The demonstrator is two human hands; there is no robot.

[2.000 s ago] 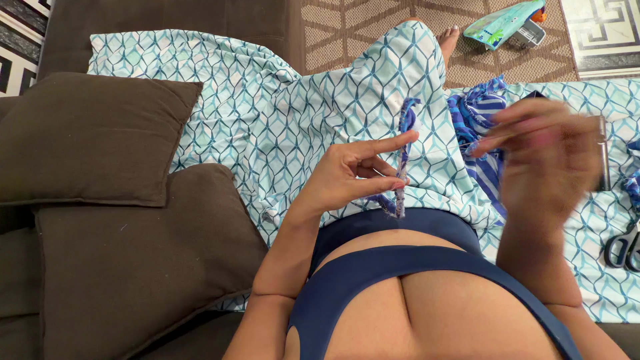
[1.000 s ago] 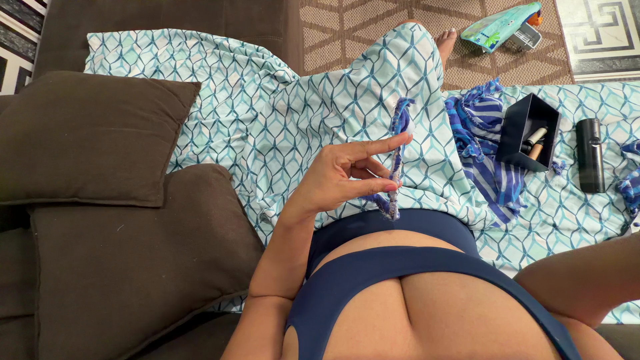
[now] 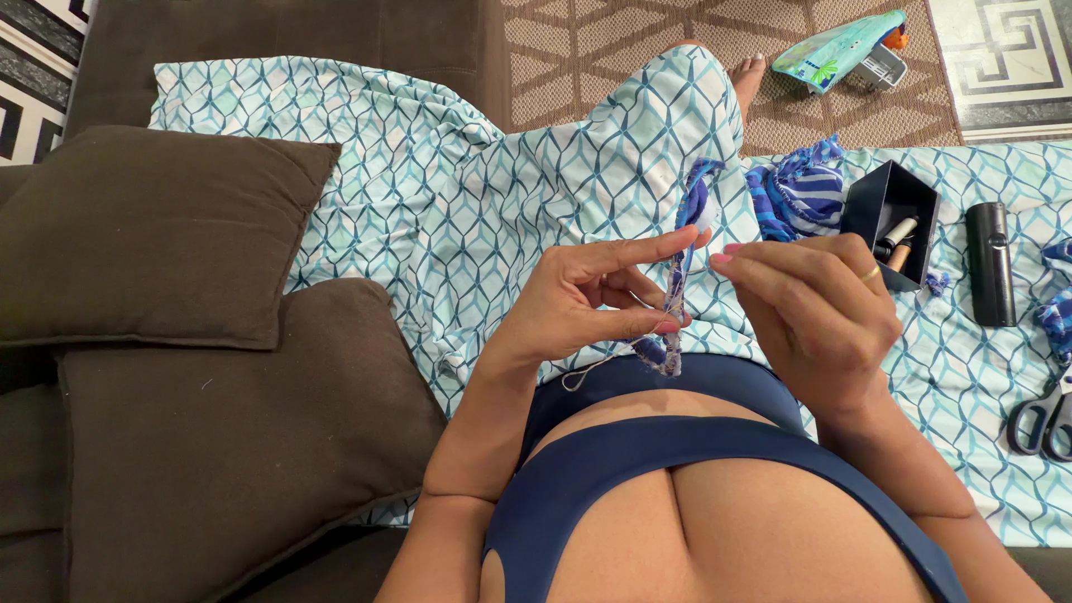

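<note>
A narrow piece of blue and white fabric with frayed edges is held upright between the fingers and thumb of my left hand. A loop of light thread hangs from its lower end over my lap. Just right of the fabric is my right hand, thumb and forefinger pinched together; whether a needle or thread is between them is too small to tell. Beyond it lies a bundle of blue striped fabric, beside a dark open box holding thread spools or similar small items.
A patterned sheet covers my legs and the sofa. Brown cushions lie at the left. At the right are a black cylindrical case, scissors and more blue fabric. A turquoise bag rests on the rug.
My right hand moved down out of most of the view, then came back up beside the fabric. My left hand keeps its hold on the fabric.
</note>
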